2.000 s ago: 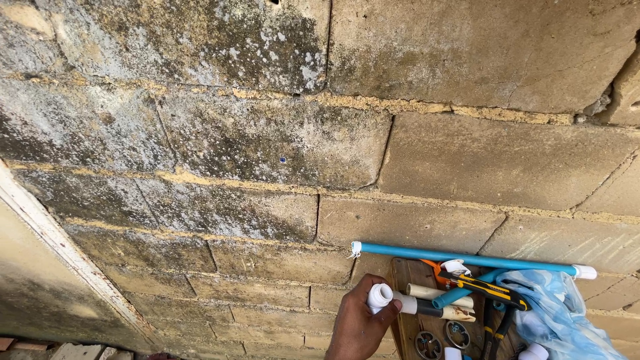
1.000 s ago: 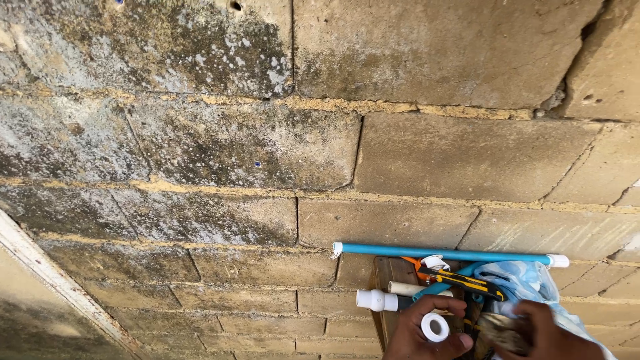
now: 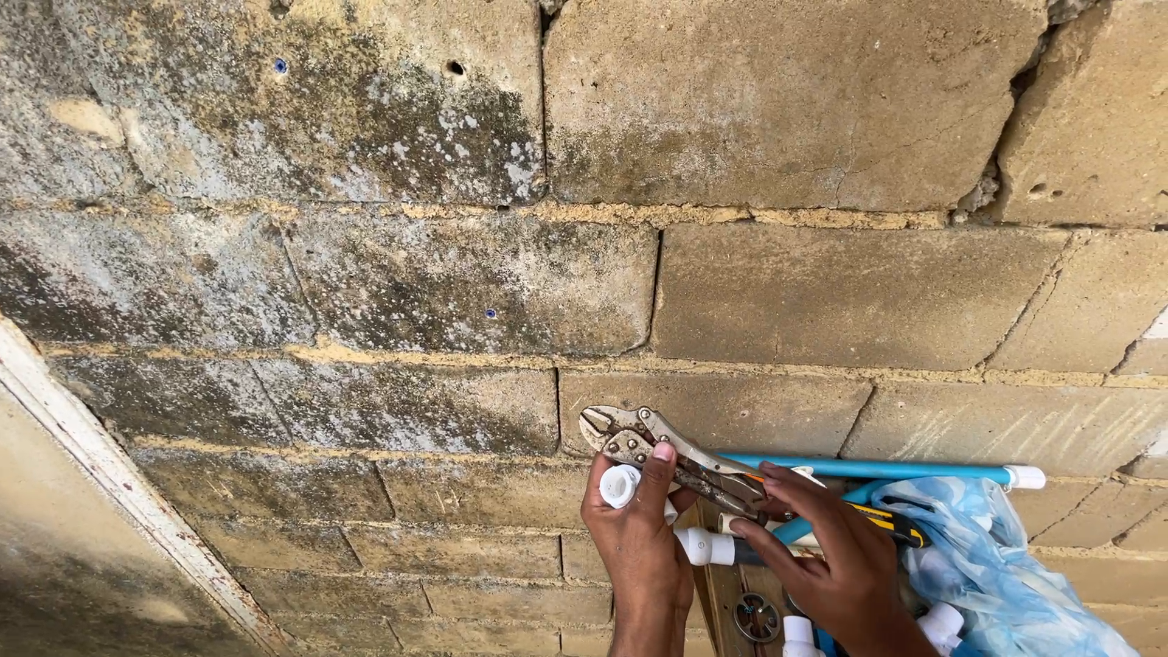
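Locking pliers [image 3: 680, 461] of worn metal are held up between both hands, jaws pointing to the upper left. My left hand [image 3: 639, 538] grips them near the jaws, thumb on top, and also holds a white plastic pipe fitting [image 3: 619, 486] with its round opening facing the camera. My right hand [image 3: 835, 557] has its fingers on the handle end of the pliers. Just right of my left hand is another white fitting [image 3: 707, 546], joined to a dark grey piece. Behind my right hand lies a tool with a yellow and black handle [image 3: 885, 525], partly hidden.
A blue pipe [image 3: 867, 468] with a white end cap [image 3: 1026, 476] runs along the concrete block wall [image 3: 849, 292]. A blue and white plastic bag [image 3: 1004, 575], a round metal part [image 3: 756, 618] and more white fittings [image 3: 941, 626] lie at the lower right. A pale edge strip [image 3: 119, 484] slants down the left.
Two seconds ago only my left hand showed, holding white fittings. My right hand came into view at the tools, and the locking pliers are now raised between both hands.
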